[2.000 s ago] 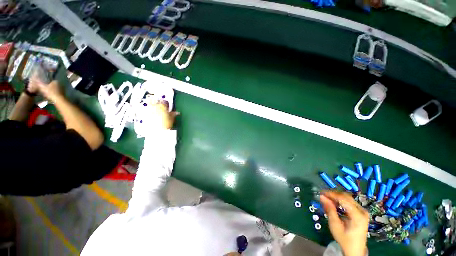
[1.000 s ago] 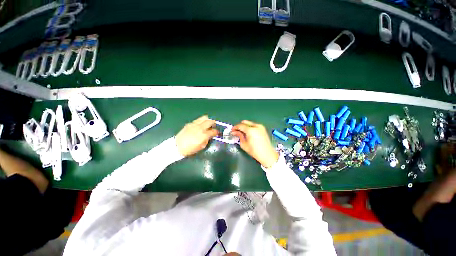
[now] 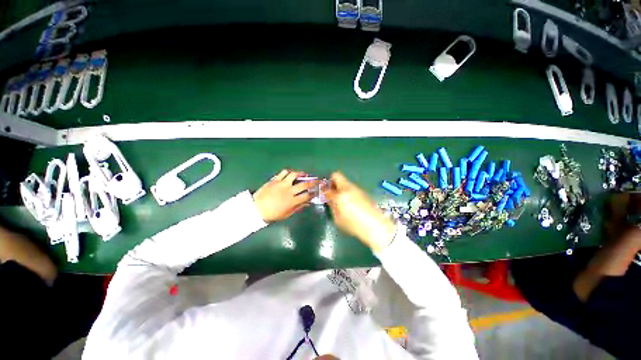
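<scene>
My left hand (image 3: 287, 195) is closed on a white housing (image 3: 321, 191), held just above the green bench in front of me. The fingers cover most of it. My right hand (image 3: 351, 204) meets its right end and is blurred; whether it holds a small part cannot be seen. A single white housing (image 3: 186, 178) lies left of my hands. A jumbled pile of white housings (image 3: 74, 197) lies farther left. Blue battery cells (image 3: 478, 172) and a tangle of circuit boards and wires (image 3: 450, 211) form a heap right of my hands.
A white strip (image 3: 295, 129) crosses behind the bench. Beyond it, filled housings (image 3: 63, 81) stand in a row at left, and more housings (image 3: 372, 68) lie on the green belt. A second parts heap (image 3: 562, 186) lies at right. Neighbouring workers' arms show at both sides.
My right hand has turned and closed in over the right end of the held housing. My left fingers now lie across it. The view has shifted slightly.
</scene>
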